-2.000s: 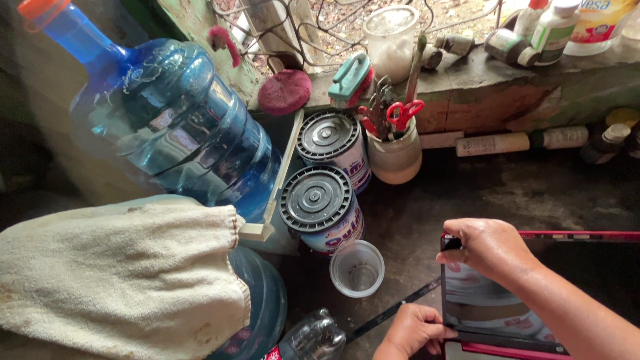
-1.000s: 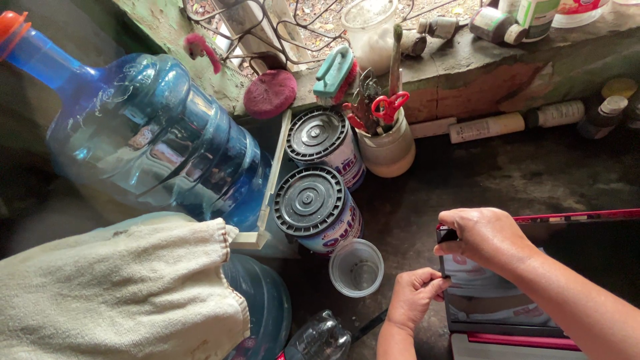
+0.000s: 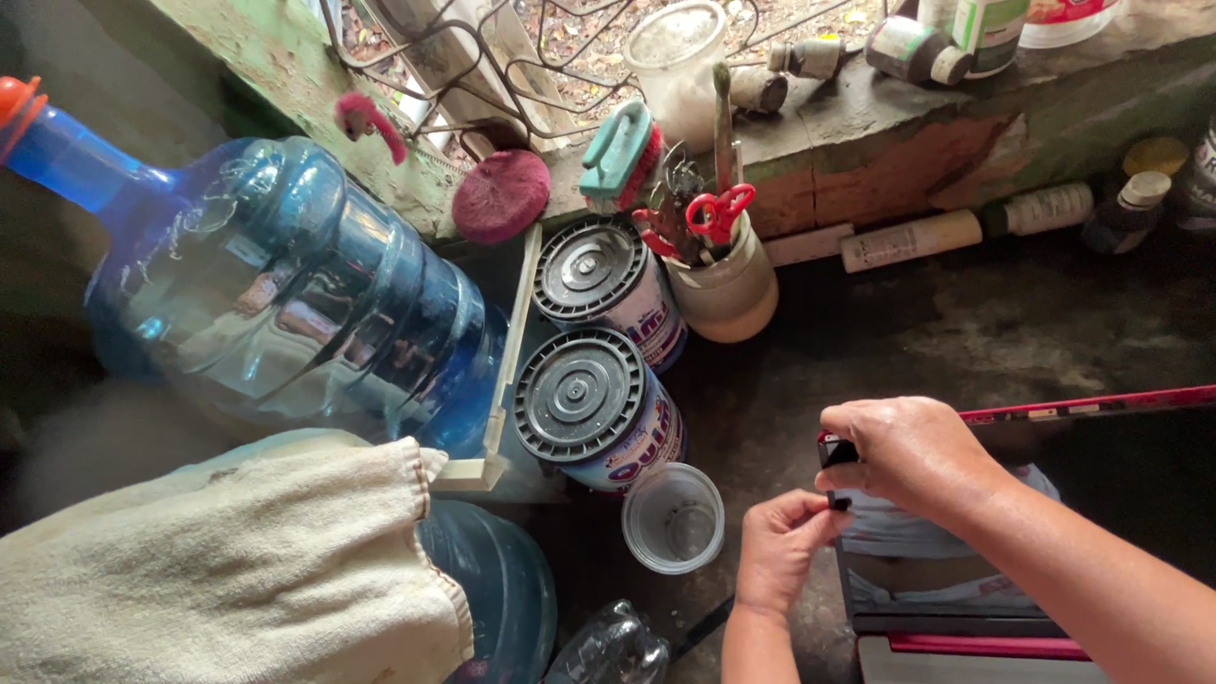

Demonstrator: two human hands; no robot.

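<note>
At the lower right an opened laptop with a red edge shows its dark, reflective screen [image 3: 1107, 475]. My right hand [image 3: 912, 456] grips the screen's upper left corner, its thumb and fingers around a black frame strip [image 3: 836, 465]. Just below, my left hand [image 3: 784, 546] pinches the lower end of that strip between thumb and fingertips, at the screen's left side. Part of the grey laptop base [image 3: 959, 665] shows at the bottom edge. My right forearm crosses in front of the screen and hides part of it.
Left stand a large blue water jug [image 3: 313, 275] and another jug [image 3: 489, 579] under a cream towel [image 3: 237, 570]. Two lidded paint buckets [image 3: 579, 391], a clear plastic cup [image 3: 673, 519], a clear bottle [image 3: 613, 651] and a pot of tools [image 3: 727, 285] with red scissors [image 3: 719, 213] are nearby. Bottles line the ledge.
Both hands stay at the screen's left side. My left hand has moved up along it, closer to my right hand. The view has shifted somewhat.
</note>
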